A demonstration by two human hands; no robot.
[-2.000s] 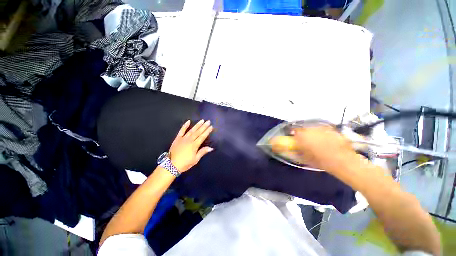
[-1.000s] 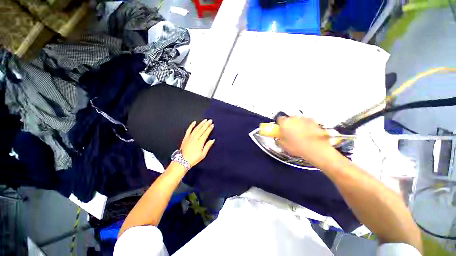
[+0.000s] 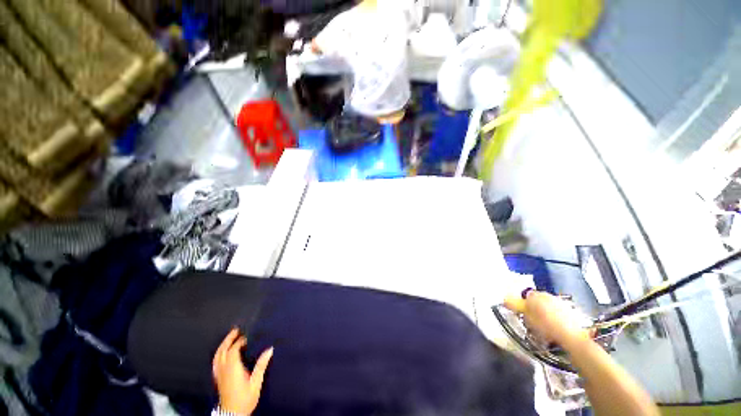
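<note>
A navy garment [image 3: 349, 341] lies smooth around the right part of the black padded form [image 3: 179, 325], whose rounded left end is bare. My left hand [image 3: 237, 375] rests flat with fingers apart near the garment's left edge. My right hand [image 3: 552, 318] is shut on the yellow-tan handle of the steam iron [image 3: 520, 331], at the right end of the table, beyond the garment. The iron's plate is partly hidden by my hand, and I cannot tell whether it touches the rest [image 3: 566, 383].
White table [image 3: 390, 231] behind the form, with a raised white beam [image 3: 284, 207]. Navy pile [image 3: 106, 284] and patterned clothes [image 3: 199, 223] at left. Brown stacked things [image 3: 73, 97] upper left. Red crate [image 3: 264, 132], blue crate [image 3: 357, 162], a person [image 3: 378, 61] and fan [image 3: 479, 69] behind. Black hose [image 3: 682, 284] at right.
The iron in my right hand has moved right, off the garment to the table's end. My left hand stays near the garment's left edge. The view has tilted up, showing more of the room.
</note>
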